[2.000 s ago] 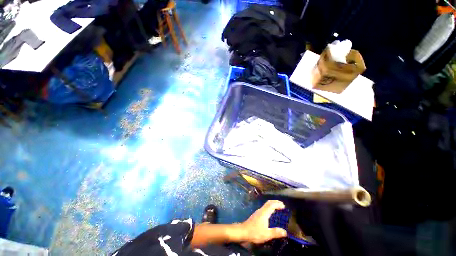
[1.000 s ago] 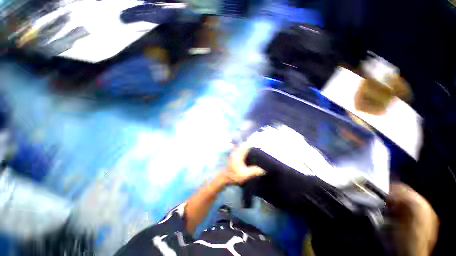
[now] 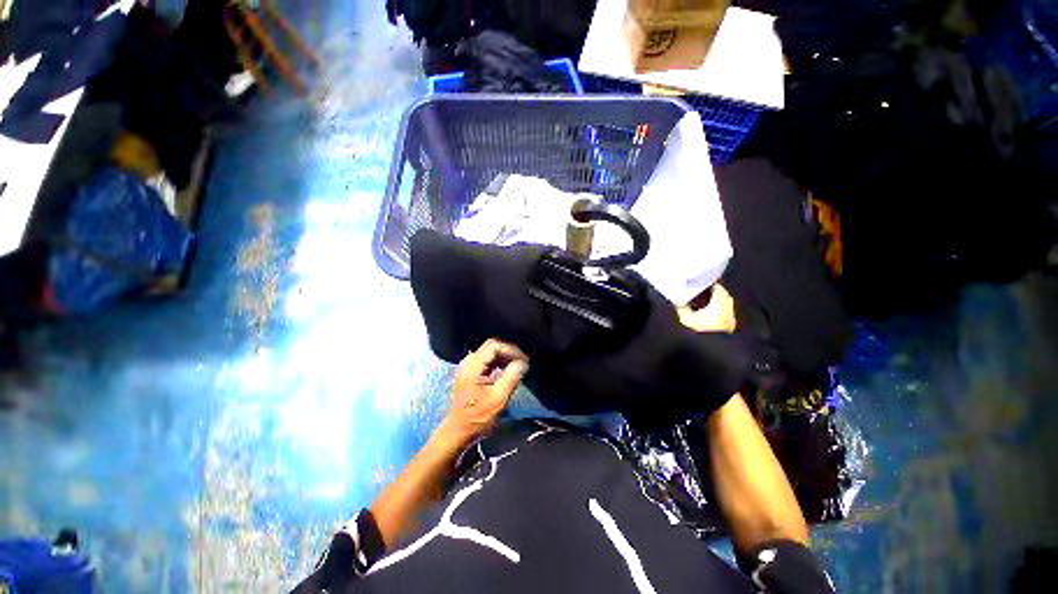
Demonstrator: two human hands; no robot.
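Observation:
A matt black garment (image 3: 487, 296) hangs at waist height in front of me. Its black hanger hook (image 3: 632, 226) curves around the top of a tan pole (image 3: 580, 232). My left hand (image 3: 487, 377) is at the garment's near left edge with curled fingers; whether it pinches the cloth is unclear. My right hand (image 3: 710, 311) is on the far right side, beside the crate's near right corner, partly hidden by the garment; its fingertips touch the white sheet (image 3: 685, 209) draped over the crate's right side.
The grey-blue slotted crate (image 3: 528, 107) stands beyond the garment with white cloth (image 3: 522, 209) inside. A cardboard box (image 3: 673, 33) sits on a white board (image 3: 748, 58) behind it. Shiny bagged garments (image 3: 853, 447) lie at lower right. A white worktable (image 3: 26, 174) is at left.
The pole tip, bare two seconds ago, now has the garment's hook at it. The garment, blurred in my hands one second ago, now hangs before me. The view has shifted.

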